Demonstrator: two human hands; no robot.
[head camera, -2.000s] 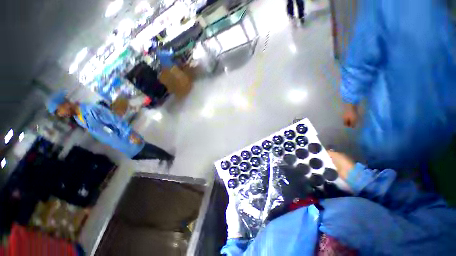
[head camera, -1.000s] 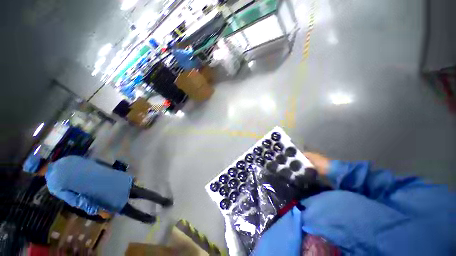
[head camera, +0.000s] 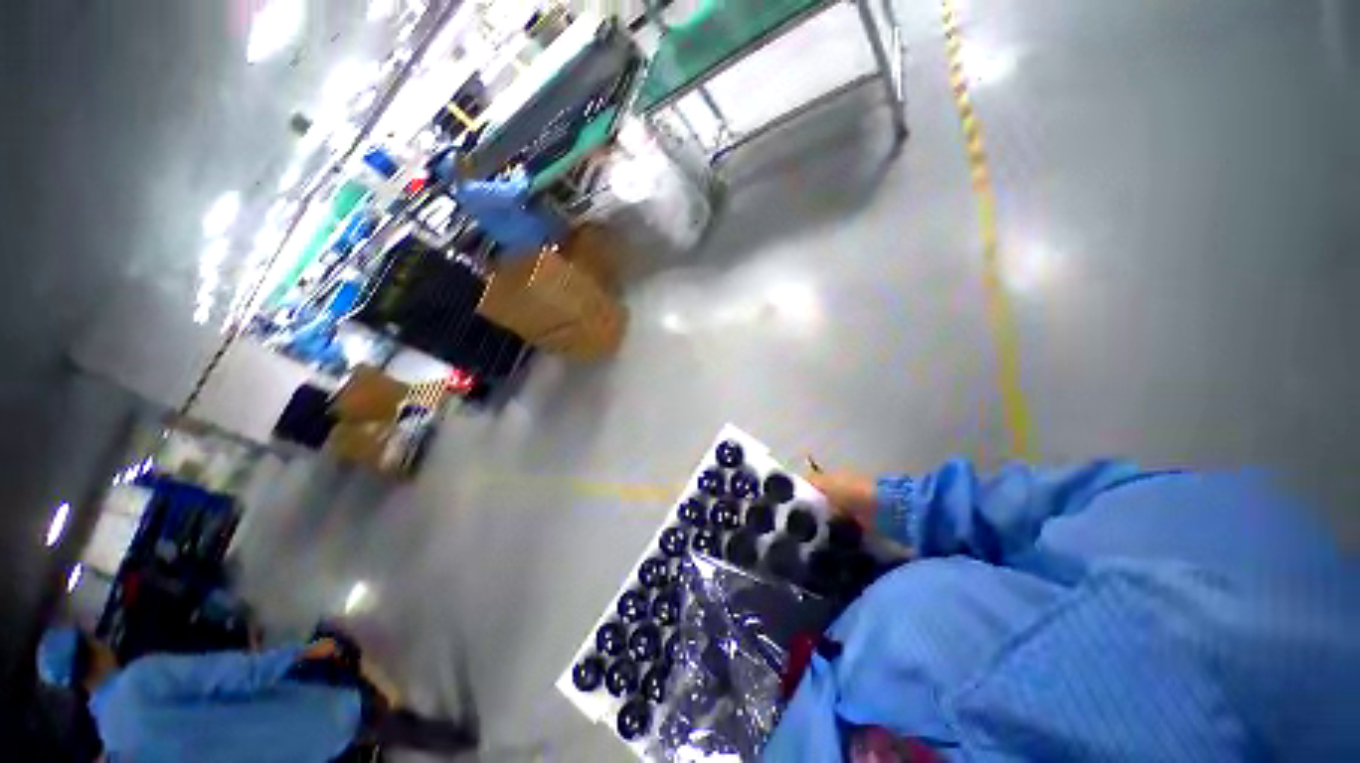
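Note:
A white foam tray (head camera: 755, 441) with rows of black round parts (head camera: 643, 641) is held against the front of my blue smock. Some pockets on its right side are dark and look empty. A clear plastic bag (head camera: 731, 641) lies crumpled over its near part. My right hand (head camera: 847, 499), bare, grips the tray's right edge; its fingertips are hidden. My left hand does not show; the tray's near left end runs to the picture's bottom edge.
A person in a blue smock (head camera: 224, 707) is at the lower left. Brown cartons (head camera: 555, 303) stand beside a bench line at the upper left. A green-topped table (head camera: 731, 48) stands at the top. Yellow tape (head camera: 996, 298) runs along the grey floor.
The view has turned and moved along the floor. The tray stays held and sits lower and further left in the picture. The nearby smocked person at the right and the metal bin have left view.

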